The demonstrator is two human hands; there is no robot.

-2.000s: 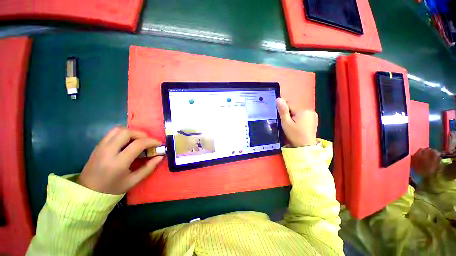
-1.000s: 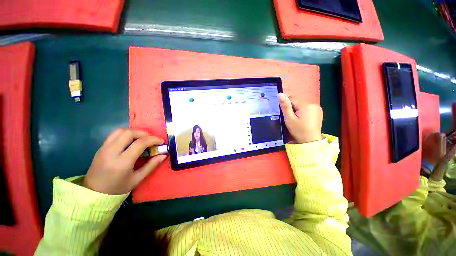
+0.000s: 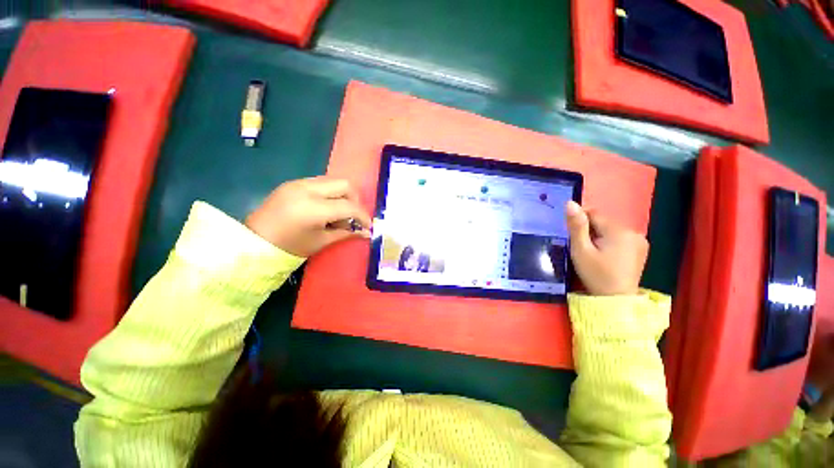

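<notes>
A black-framed tablet (image 3: 475, 224) with a lit, mostly white screen lies on a red-orange foam pad (image 3: 439, 324). The screen shows small coloured dots, a picture at lower left and a dark box at lower right. My left hand (image 3: 311, 218) is at the tablet's left short edge, its fingertips closed on a small dark and metallic plug (image 3: 354, 226), mostly hidden. I cannot tell whether the plug is in the port. My right hand (image 3: 608, 251) grips the tablet's right edge, thumb on the front frame, other fingers hidden.
A small USB stick (image 3: 251, 114) with a yellow band lies on the green bench (image 3: 206, 146) at upper left. Dark tablets lie on red foam at left (image 3: 55, 192), upper right (image 3: 677, 46) and right (image 3: 788, 274), the last on stacked pads. Another person's yellow sleeve (image 3: 791, 448) shows at lower right.
The view has turned and shifted, so the bench things appear further right and tilted. My left hand has moved up along the tablet's left edge. The lower-left picture and the dark box have changed.
</notes>
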